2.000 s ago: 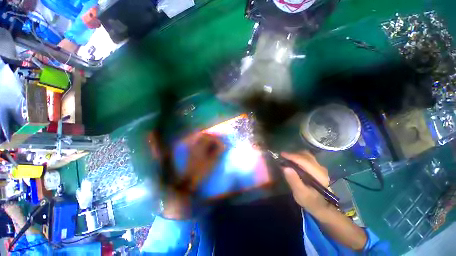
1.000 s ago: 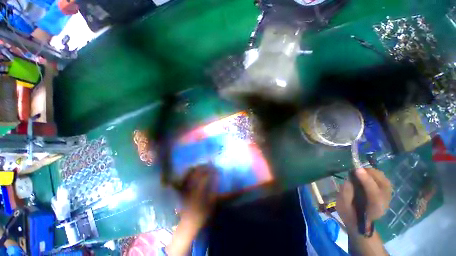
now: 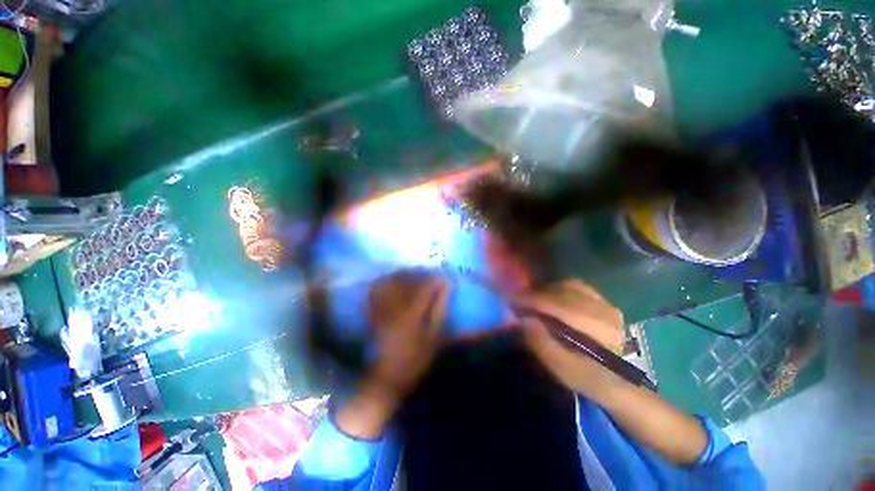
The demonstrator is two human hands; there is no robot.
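Note:
A blue-and-pink work mat (image 3: pixel 350 254) with an orange-red edge lies before me, with strong glare. My left hand (image 3: pixel 411 312) is over its lower part, dark and blurred, fingers together; whether it holds something is hidden. My right hand (image 3: pixel 574 321) is at the mat's lower right and holds a long dark pen-like tool (image 3: pixel 600 353), whose tip points left toward my left fingers. A pile of copper rings (image 3: pixel 253 230) lies left of the mat.
Silvery rings (image 3: pixel 139 268) lie far left, a wire spool (image 3: pixel 110 403) below them. A round tub (image 3: pixel 718 225) stands right of the mat. A clear cone (image 3: pixel 585 91) hangs above. Gridded tray (image 3: pixel 734 369) lies lower right, metal parts (image 3: pixel 833 48) far right. Dark blurred shapes hide part of the view.
My right hand has moved from the tub back left to the mat with the tool. My left hand has moved slightly up and right. The view has shifted.

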